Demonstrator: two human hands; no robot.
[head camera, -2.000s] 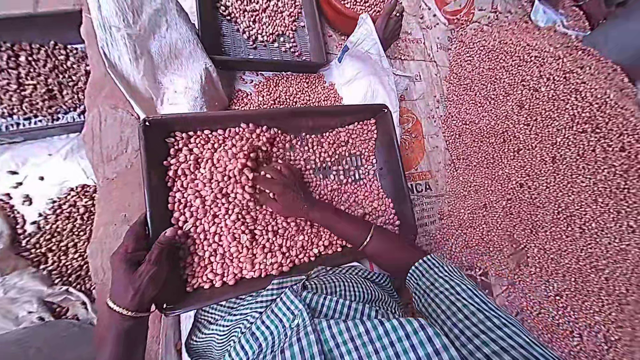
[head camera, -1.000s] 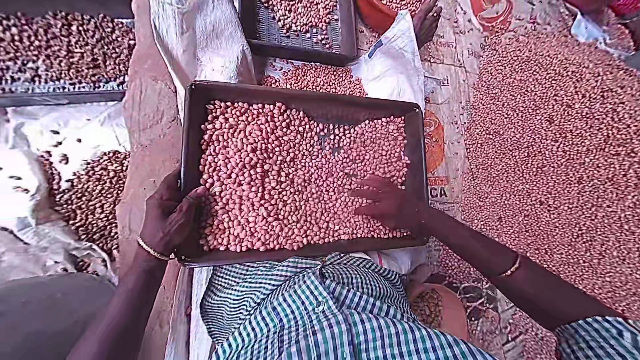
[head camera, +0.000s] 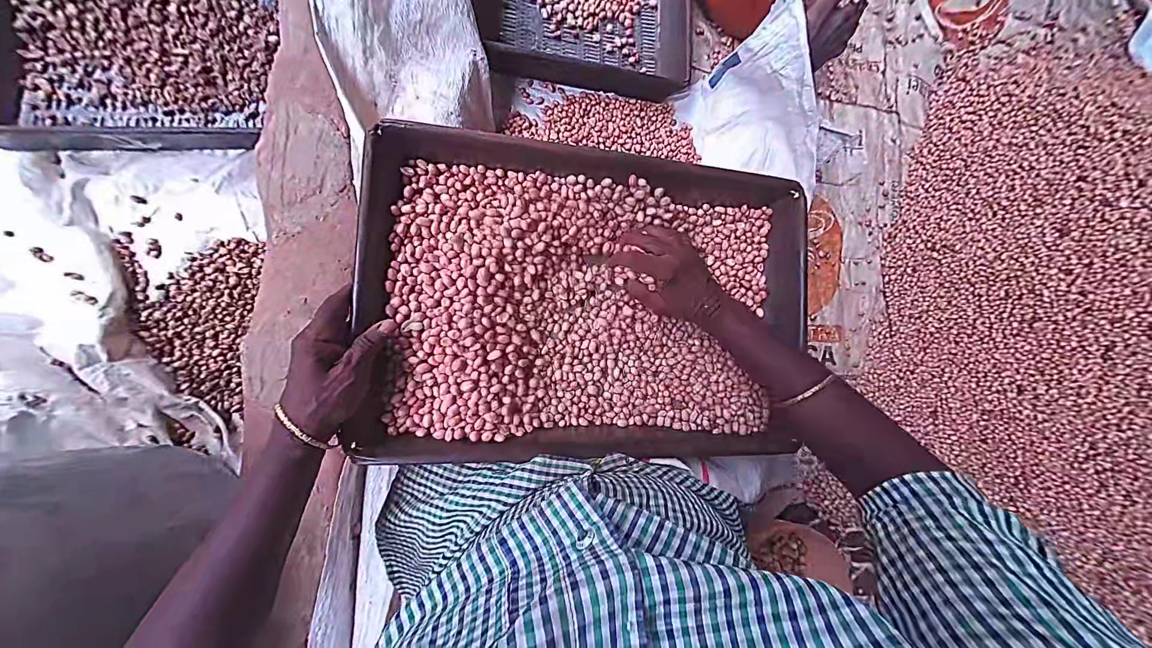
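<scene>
A dark rectangular tray (head camera: 576, 445) filled with pinkish shelled peanuts (head camera: 477, 306) is in front of my body. My left hand (head camera: 337, 369) grips the tray's left wall, with the thumb over the rim near the nuts. On the right half of the layer, my right hand (head camera: 666, 274) rests with its fingers spread and their tips among the nuts; no grasp on any nut is visible. The nuts at the left look larger than those at the right. The tray's bottom is hidden under them.
Ahead lies another tray with a slotted bottom (head camera: 670, 63), above a peanut heap (head camera: 612, 126) between white sacks (head camera: 765, 99). A large peanut pile (head camera: 1026, 315) covers the right side. Darker nuts (head camera: 207, 315) lie at left. Another person's hand (head camera: 832, 31) shows at the top.
My right hand was at the tray's right side a second ago and is now farther in and toward the far wall. The left hand keeps its hold on the tray.
</scene>
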